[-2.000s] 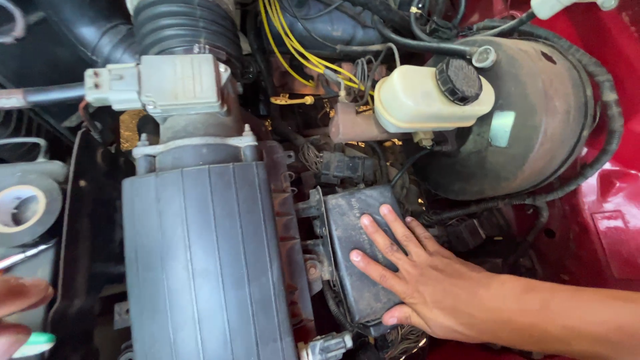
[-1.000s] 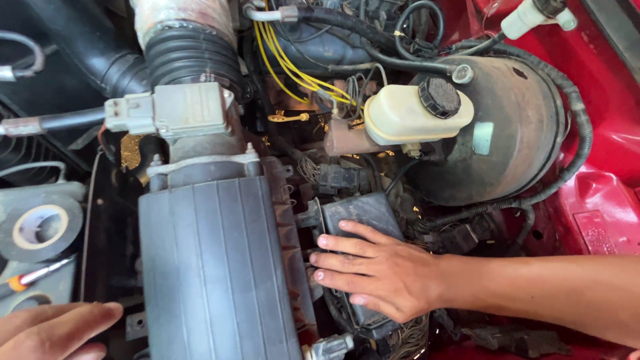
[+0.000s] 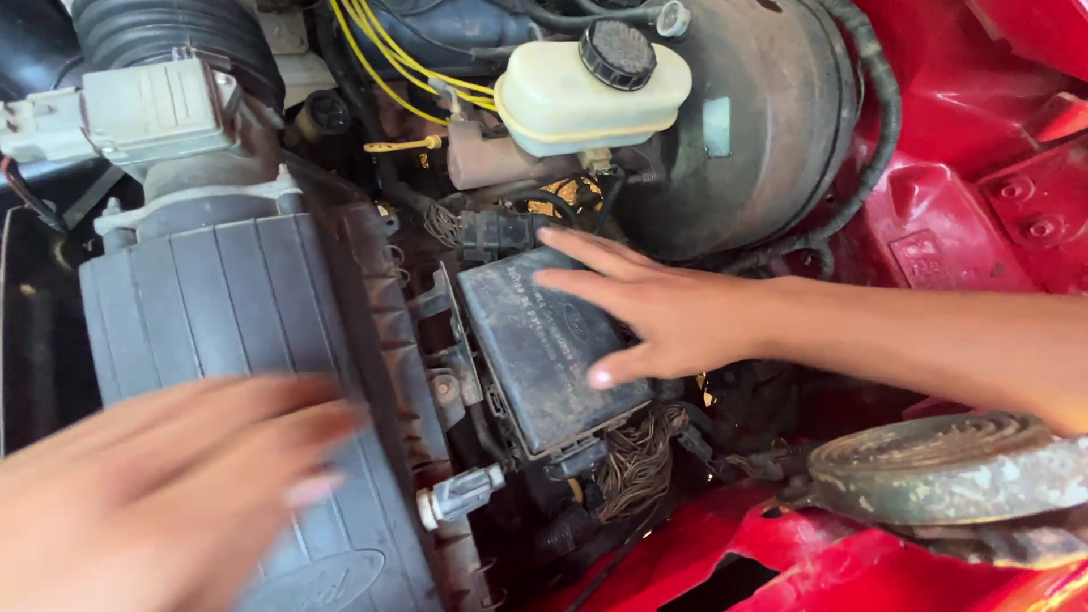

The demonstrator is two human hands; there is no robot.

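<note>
My right hand (image 3: pixel 671 314) is spread over the upper right part of a black power distribution box cover (image 3: pixel 535 357), holding nothing; whether its fingertips touch the lid cannot be told. Blurred by motion, my left hand (image 3: pixel 178 484) hovers over the ribbed Ford air filter housing (image 3: pixel 246 314) with nothing visible in it. Brown bundled wires (image 3: pixel 642 463) come out below the box, and a grey connector (image 3: pixel 463 495) lies left of them. A black electrical connector (image 3: pixel 501 235) sits just above the cover.
Above the box are a brake fluid reservoir (image 3: pixel 595 93) with a black cap and a round brake booster (image 3: pixel 756 136). Yellow wires (image 3: pixel 408 64) run at the top. A coiled metal horn (image 3: pixel 943 467) and red bodywork (image 3: pixel 960 204) lie at the right.
My left hand has moved right, from the left edge to over the air filter housing. My right hand's fingers have shifted toward the upper right of the box cover. The view is closer.
</note>
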